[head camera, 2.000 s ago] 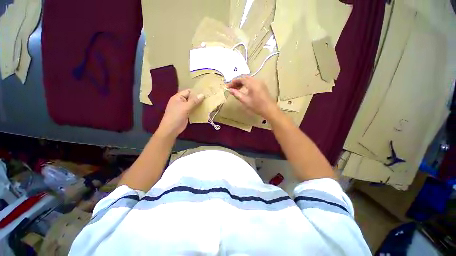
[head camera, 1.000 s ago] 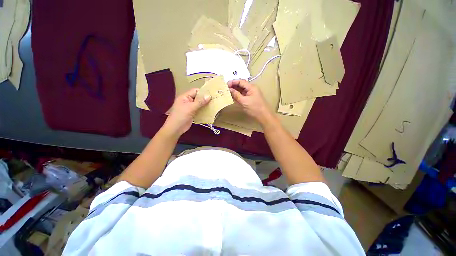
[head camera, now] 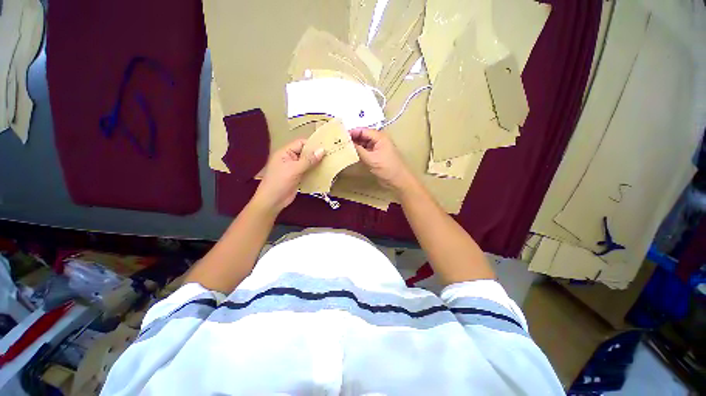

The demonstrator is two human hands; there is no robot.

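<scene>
A small tan card pattern [head camera: 333,158] with a hole and one curved edge is held in front of me. My left hand [head camera: 288,166] pinches its left side, thumb on top. My right hand [head camera: 377,155] is at its upper right edge, fingertips close together; I cannot tell whether they grip the card or the string. A pale string end [head camera: 331,203] hangs out below the card. A curved white pattern piece [head camera: 325,100] lies just beyond, with pale string [head camera: 406,104] looped beside it on tan cards.
More tan cards [head camera: 472,93] lie on maroon fabric [head camera: 507,209]. A small maroon piece [head camera: 248,143] lies at their left. A maroon stack with a blue tie [head camera: 128,170] is on the grey table [head camera: 46,186]. Large tan sheets [head camera: 611,170] are at the right.
The small card has been turned over or tilted up, so its hole now shows and the string is mostly hidden beneath. My right hand has moved slightly left.
</scene>
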